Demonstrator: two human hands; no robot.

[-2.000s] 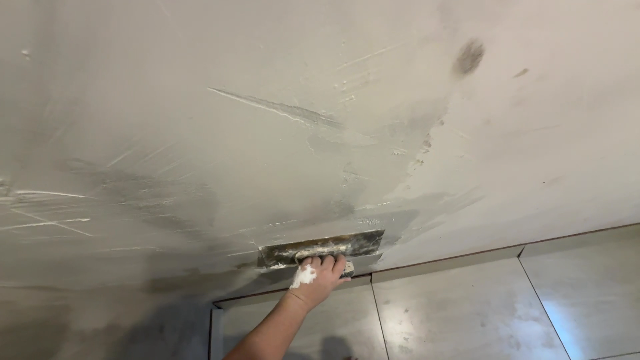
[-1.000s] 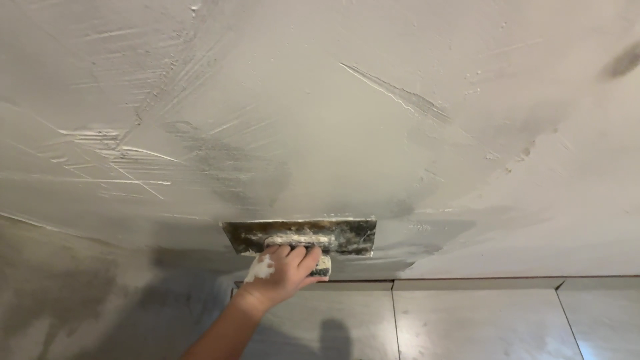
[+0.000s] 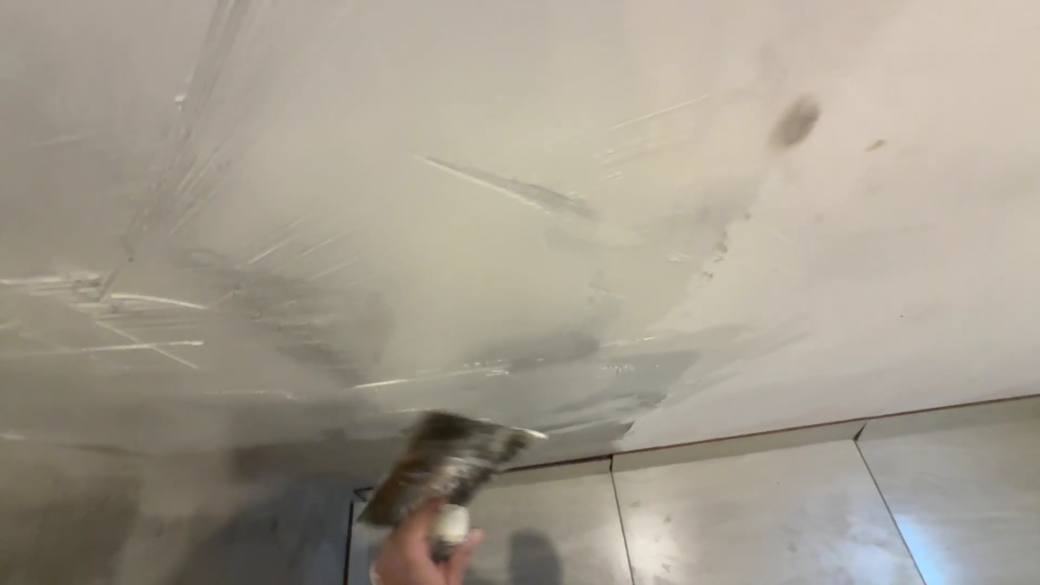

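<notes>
My left hand point(image 3: 422, 548) is at the bottom edge, left of centre, closed around the handle of a steel finishing trowel point(image 3: 447, 467). The trowel is blurred and tilted, its blade smeared with compound and its upper right corner close to the coated surface. Whether the blade touches that surface cannot be told. Smooth grey-white skim coat point(image 3: 487, 268) covers much of the surface above, with ridges, scratches and darker damp-looking patches. A long gouge-like mark point(image 3: 512, 187) lies near the middle. My right hand is out of view.
Large pale glossy tiles point(image 3: 731, 504) run along the lower right, their edge meeting the coated surface. A dark upright gap point(image 3: 351, 540) lies at their left end. A dark spot point(image 3: 796, 122) marks the surface at upper right. Shadows fall at lower left.
The trowel was lying roughly level along the lower coated surface; now it is turned steeply, lower in view, over the tile edge. My left hand has kept hold of it. The view has shifted.
</notes>
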